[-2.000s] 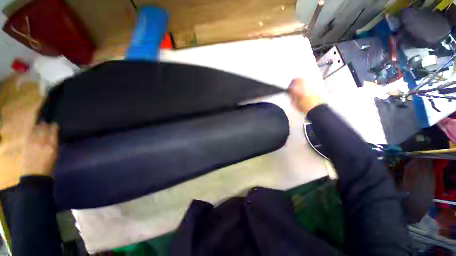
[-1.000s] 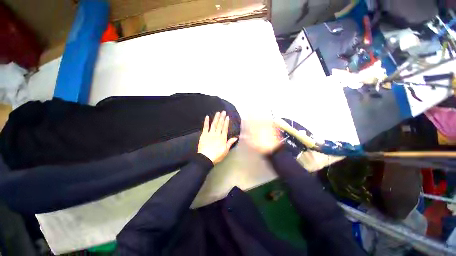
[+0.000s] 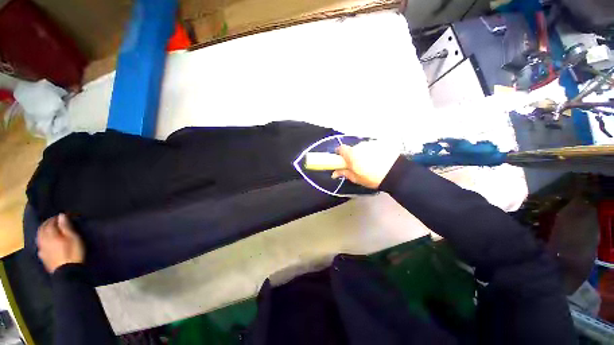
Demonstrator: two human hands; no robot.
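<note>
A black garment lies over the long navy padded board, covering its upper side. My right hand is closed around the cream-yellow handle of the steam iron. The iron's dark pointed plate with a pale outline sits on the garment at the board's right end, tip to the left. My left hand rests at the board's left end, by the garment's edge. Its fingers are curled and partly hidden, so I cannot tell whether it grips the cloth.
The white table cover lies under the board. A blue bar stands behind the garment. The iron's hose, wrapped in blue, runs off right. A dark red bag and white plastic are at upper left. Cluttered grey machine table at right.
My right hand has taken hold of the iron and brought it left onto the garment. My left hand has moved from the garment's right end to the board's left end.
</note>
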